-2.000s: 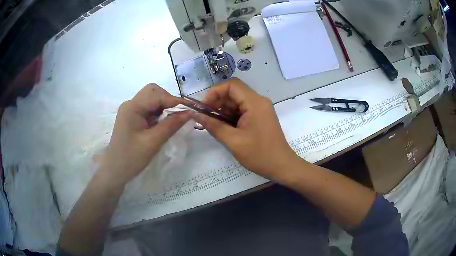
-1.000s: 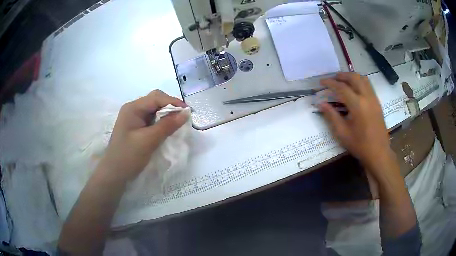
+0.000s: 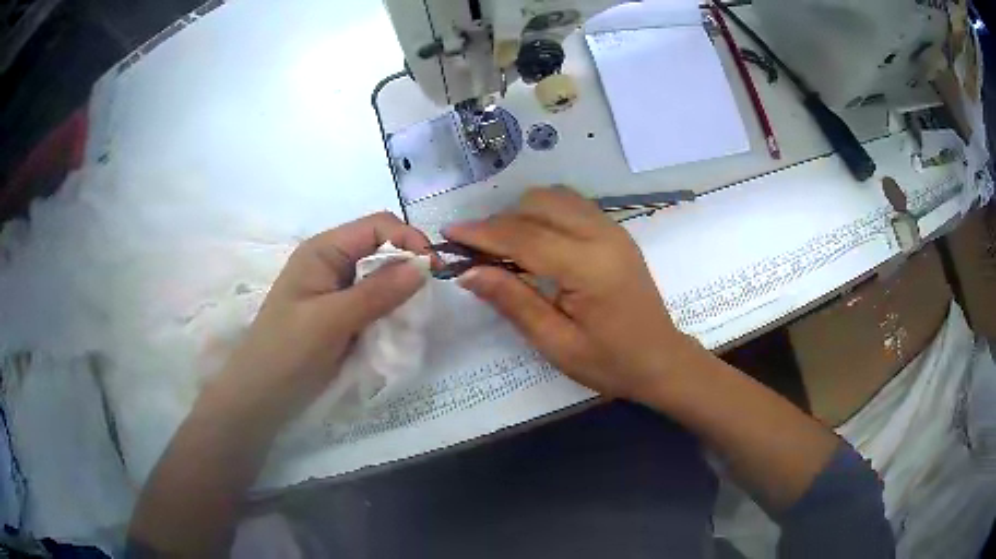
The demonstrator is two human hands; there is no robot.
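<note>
My left hand (image 3: pixel 339 284) pinches a white fabric piece (image 3: pixel 395 339), whose edge is bunched up between thumb and fingers; the rest hangs down and spreads to the left. My right hand (image 3: pixel 579 289) holds the black thread snips (image 3: pixel 464 262), with the blades pointing left at the fabric edge beside my left fingertips. The exact contact of blades and fabric is too blurred to tell. The grey tweezers (image 3: pixel 650 201) lie on the machine bed behind my right hand, partly hidden by it.
The sewing machine head and presser foot (image 3: pixel 488 131) stand behind my hands. A notepad (image 3: pixel 668 93), red pencil (image 3: pixel 748 82) and black-handled screwdriver (image 3: pixel 836 137) lie at the back right. A small wooden-handled tool (image 3: pixel 898 207) is at the right edge, above a cardboard box (image 3: pixel 874 328).
My right hand put the tweezers down on the machine bed, picked up the snips from the right, and came back to the fabric. My left hand kept hold of the fabric.
</note>
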